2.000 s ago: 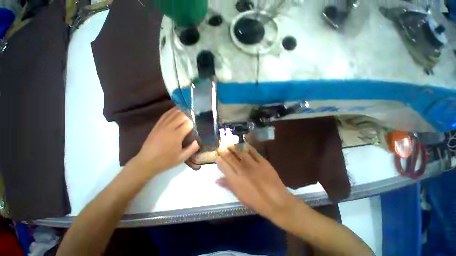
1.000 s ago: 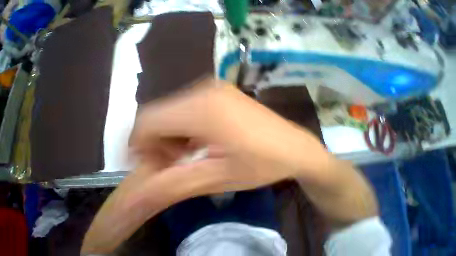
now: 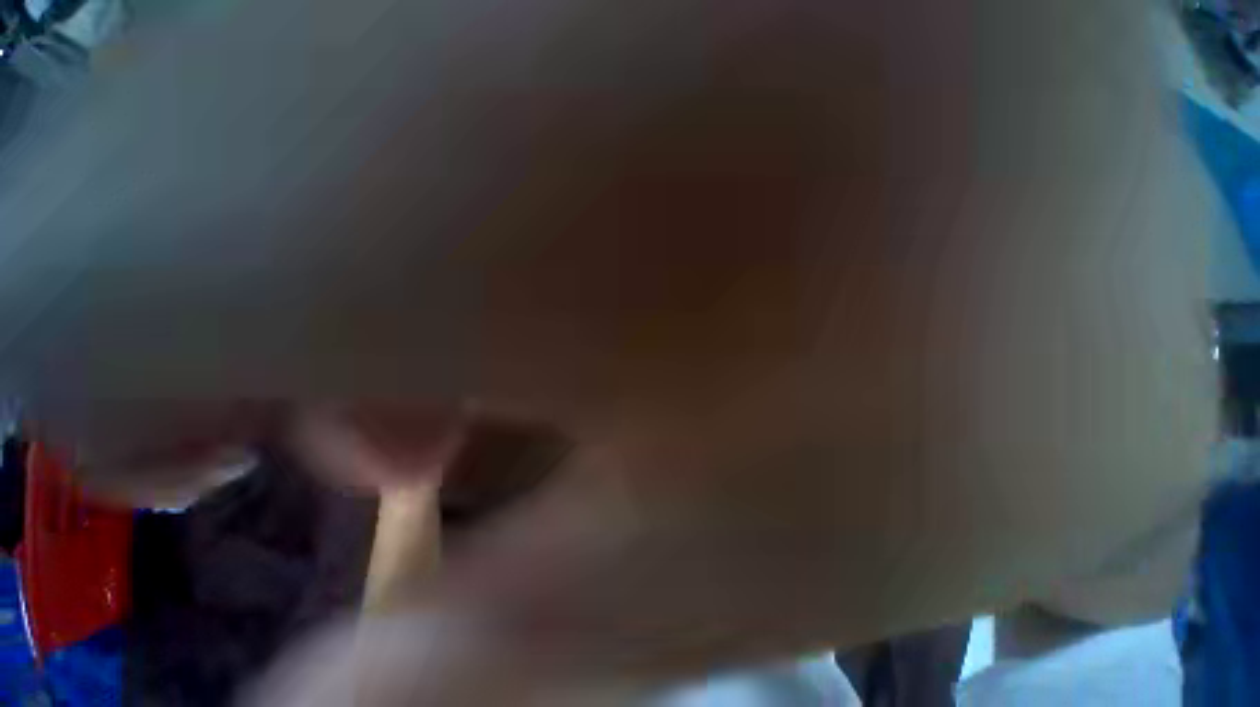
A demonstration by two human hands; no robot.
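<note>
A large blurred hand, which looks like my right hand (image 3: pixel 857 359), is very close to the camera and covers most of the view. Its fingers are not clear enough to tell whether it holds anything. A narrow strip of skin at the lower left looks like part of my left arm; my left hand is hidden or too blurred to tell apart. Dark cloth (image 3: pixel 235 594) shows at the lower left, below the blurred fingers. The needle area and the cut panels on the table are hidden.
A red plastic basket (image 3: pixel 83 566) stands at the lower left, with something blue beneath it. A bit of the blue-and-white machine (image 3: pixel 1230 180) shows at the right edge. A white sleeve (image 3: pixel 1085 674) and blue cloth are at the lower right.
Both hands have left the cloth at the needle. One has come up close to the camera and now hides the table and most of the machine. The view has shifted and blurred.
</note>
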